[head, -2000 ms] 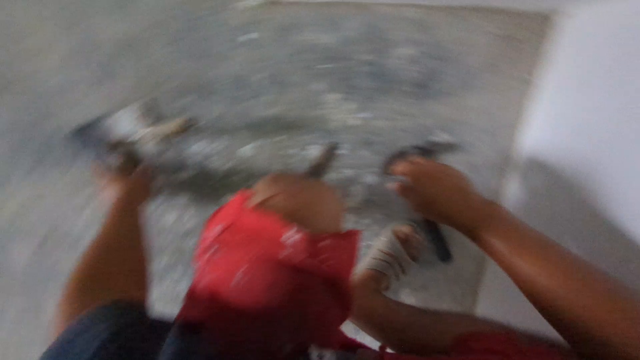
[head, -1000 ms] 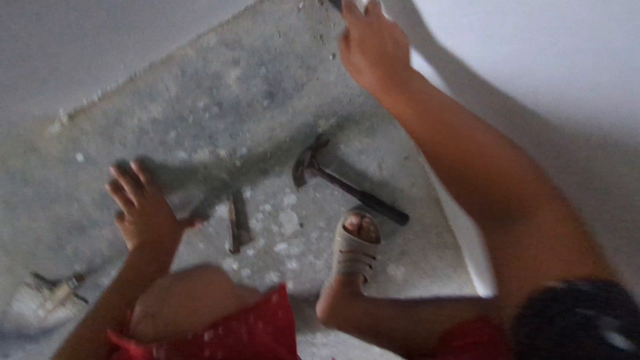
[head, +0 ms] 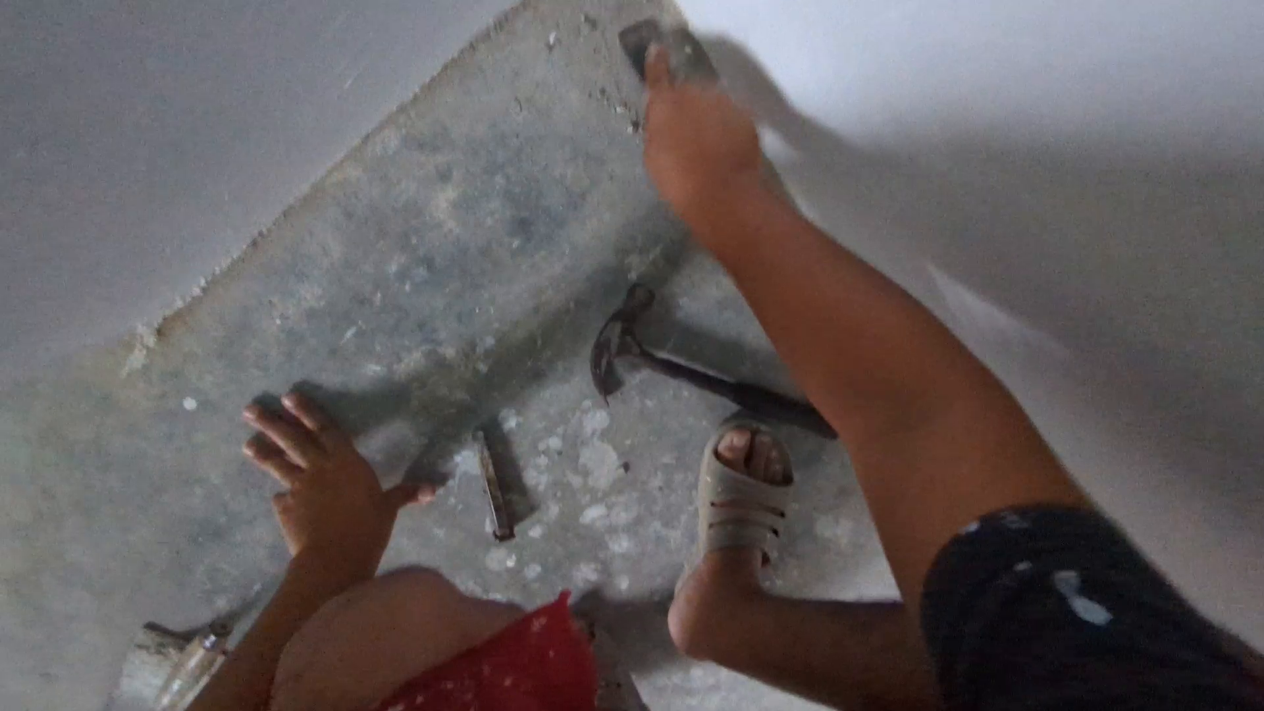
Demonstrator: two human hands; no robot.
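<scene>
My right hand (head: 703, 138) is stretched out to the corner of the floor, gripping a flat, dark scraper-like tool (head: 681, 54) whose exact kind I cannot tell. Spread flat with its fingers apart, my left hand (head: 331, 484) rests on the concrete floor (head: 425, 227) and holds nothing. A claw hammer (head: 691, 370) with a dark handle lies between my right forearm and my sandalled foot. Right of my left hand lies a short metal chisel or bar (head: 494, 484).
Pale walls (head: 197, 118) meet the floor at the upper left and along the right (head: 1037, 197). My sandalled foot (head: 746, 494) stands by the hammer handle. At the bottom left, partly behind my left arm, are a handled tool and a whitish object (head: 163, 662).
My right hand has let go of the hammer, which now lies on the floor, and reaches toward the corner with another tool. My left hand has left the objects at the left and rests on the floor.
</scene>
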